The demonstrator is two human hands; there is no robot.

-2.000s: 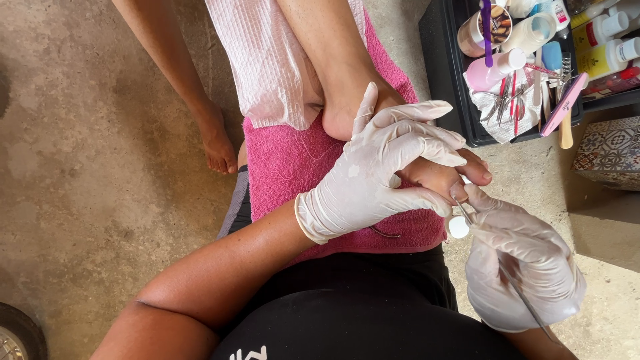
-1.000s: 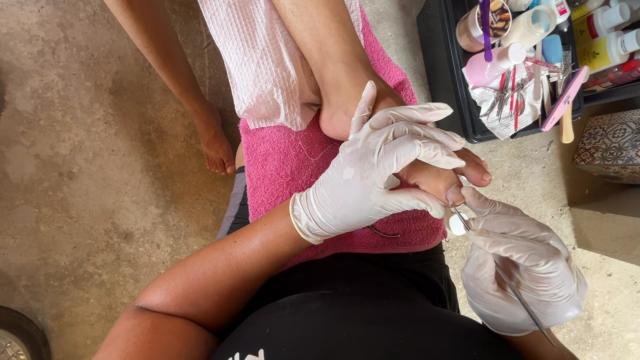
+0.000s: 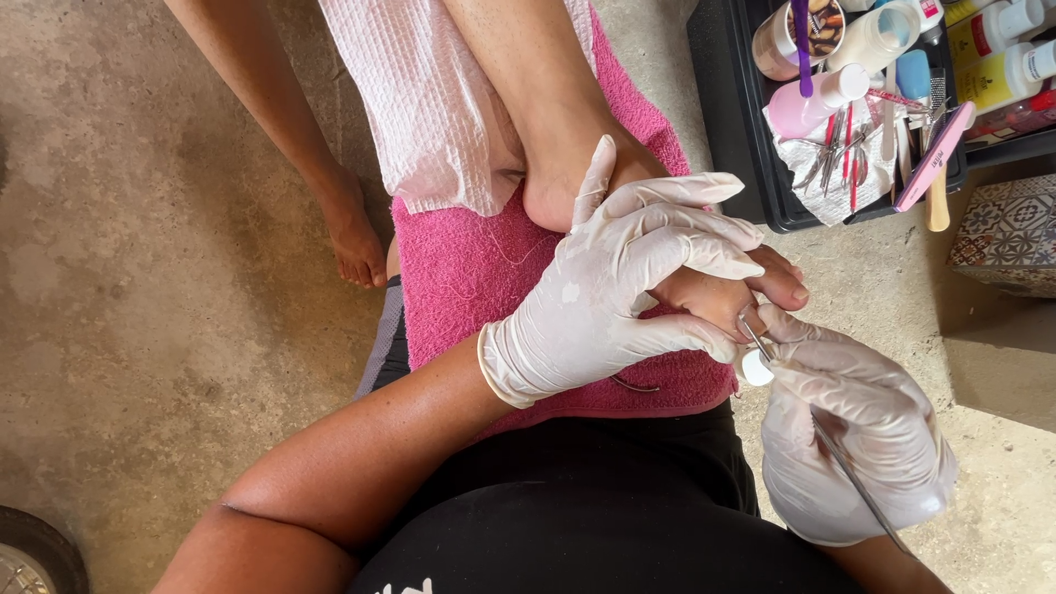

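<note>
A person's foot [image 3: 561, 186] rests on a pink towel [image 3: 462, 297] across my lap, its toes pointing right. My left hand [image 3: 610, 280], in a white glove, lies over the foot and holds it, with the thumb beside the big toe [image 3: 722, 307]. Between the fingers of my gloved right hand [image 3: 850, 412] is a thin metal nail tool [image 3: 854, 474]. The tip of that tool touches the big toe at its nail; the fingers partly hide its middle. A white cap [image 3: 756, 368] shows just below the toe. White textured paper [image 3: 412, 99] lies under the leg.
At the upper right, a black tray [image 3: 771, 194] holds bottles, small metal tools and a pink nail file [image 3: 935, 157]. A patterned box [image 3: 1011, 235] stands below it. The person's other foot [image 3: 356, 235] is on the concrete floor. Part of a wheel [image 3: 37, 549] shows at lower left.
</note>
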